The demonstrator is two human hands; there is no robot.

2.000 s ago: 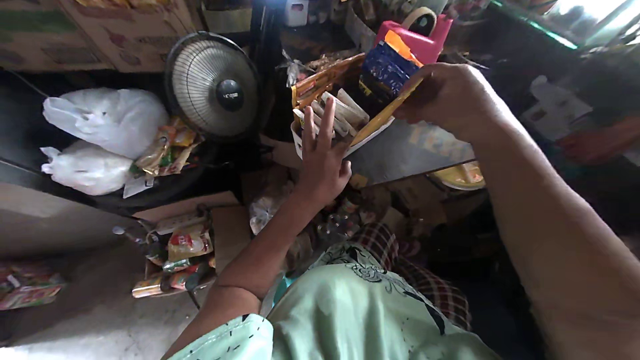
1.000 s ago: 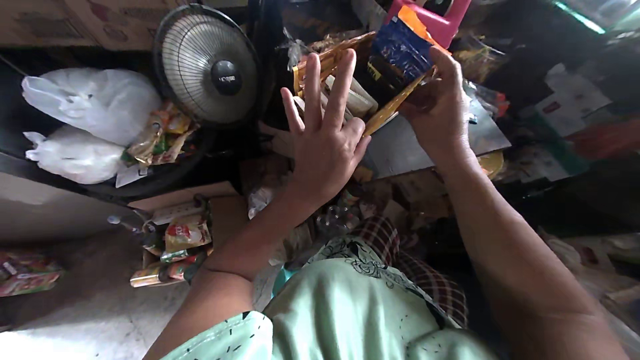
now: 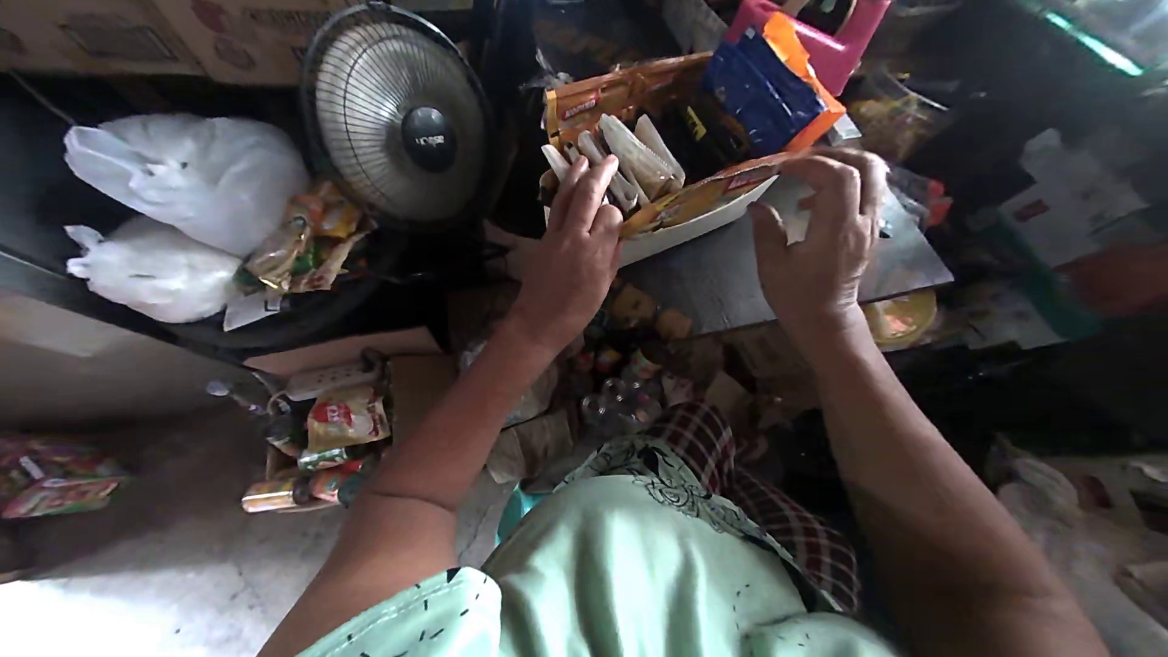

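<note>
An open cardboard box [image 3: 698, 214] with orange printed sides rests on a grey tabletop [image 3: 703, 292]. Folded whitish papers or packets [image 3: 639, 155] stand in its left part, and a blue and orange packet [image 3: 766, 87] leans at its right end. My left hand [image 3: 575, 246] reaches to the box's near left corner, its fingertips at the folded pieces; whether it grips any is unclear. My right hand [image 3: 821, 228] is beside the box's near right corner, thumb apart from the bent fingers, with nothing visible between them. The fingertips are close to the box's rim.
A round fan [image 3: 397, 119] stands left of the box. White plastic bags [image 3: 192, 182] and snack packets [image 3: 310, 237] lie farther left. A pink plastic object [image 3: 849, 41] is behind the box. Below left, a carton [image 3: 415, 392] holds pouches and cans. Clutter lies under the tabletop.
My left hand, raised with fingers spread one second ago, is now lower at the folded pieces. My right hand, earlier at the box's near side by the blue packet, has moved right and its fingers have parted.
</note>
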